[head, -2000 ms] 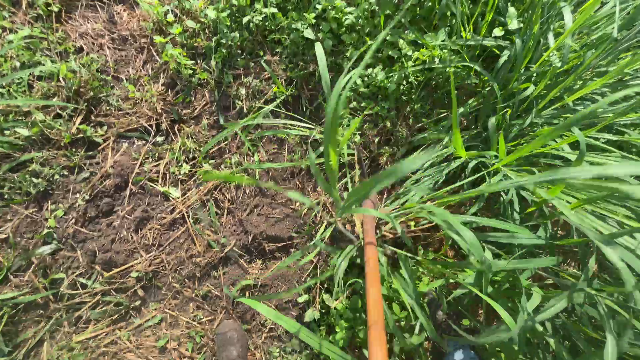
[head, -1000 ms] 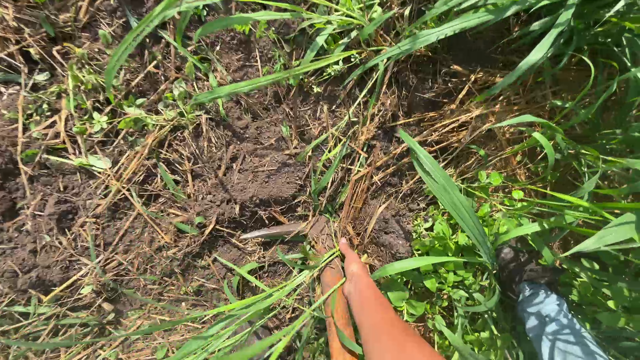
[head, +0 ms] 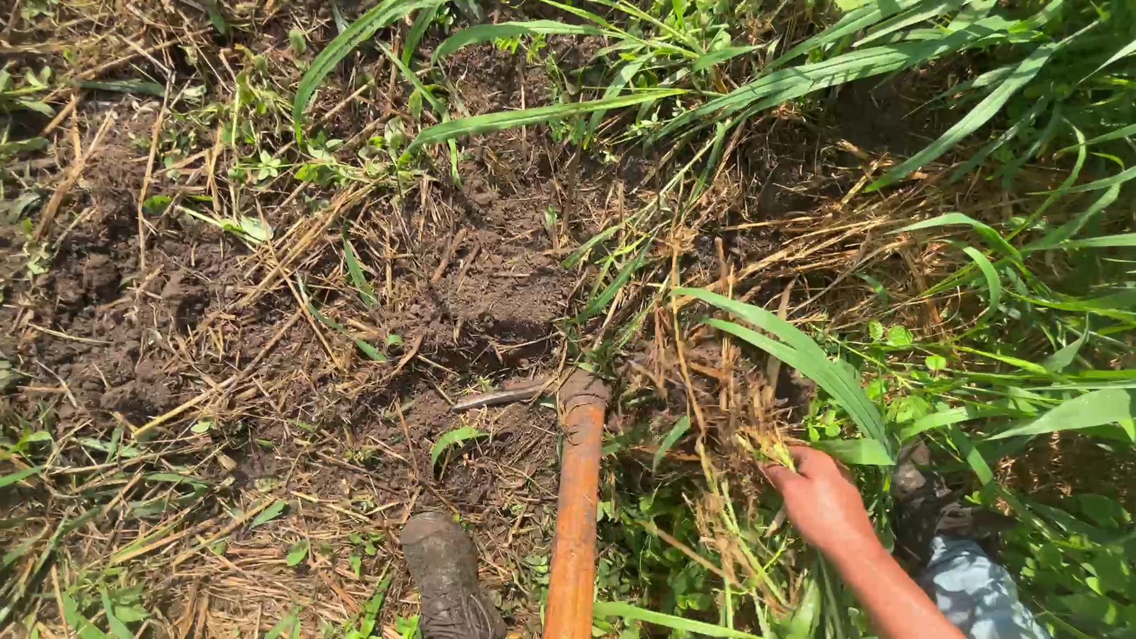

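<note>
My right hand [head: 821, 497] is closed around the base of a clump of grass stems [head: 768, 453], with green blades trailing below it. To its left, a wooden-handled hoe [head: 577, 497] lies with its head against the soil, its thin metal blade edge [head: 501, 397] pointing left and partly covered by dirt. The handle runs down out of the bottom of the view. Dry straw and roots [head: 710, 373] stand between the hoe head and my right hand. My left hand is not in view.
A muddy shoe [head: 444, 577] stands left of the handle, and another dark shoe [head: 923, 506] below a light blue trouser leg [head: 976, 586] at the right. Loose dark soil [head: 115, 311] with cut straw spreads left. Tall green grass [head: 1065, 177] grows at the right.
A second ago my right hand was beside the hoe head, with green blades near it; now it is farther right, on the grass stems. Two seconds ago no hand showed.
</note>
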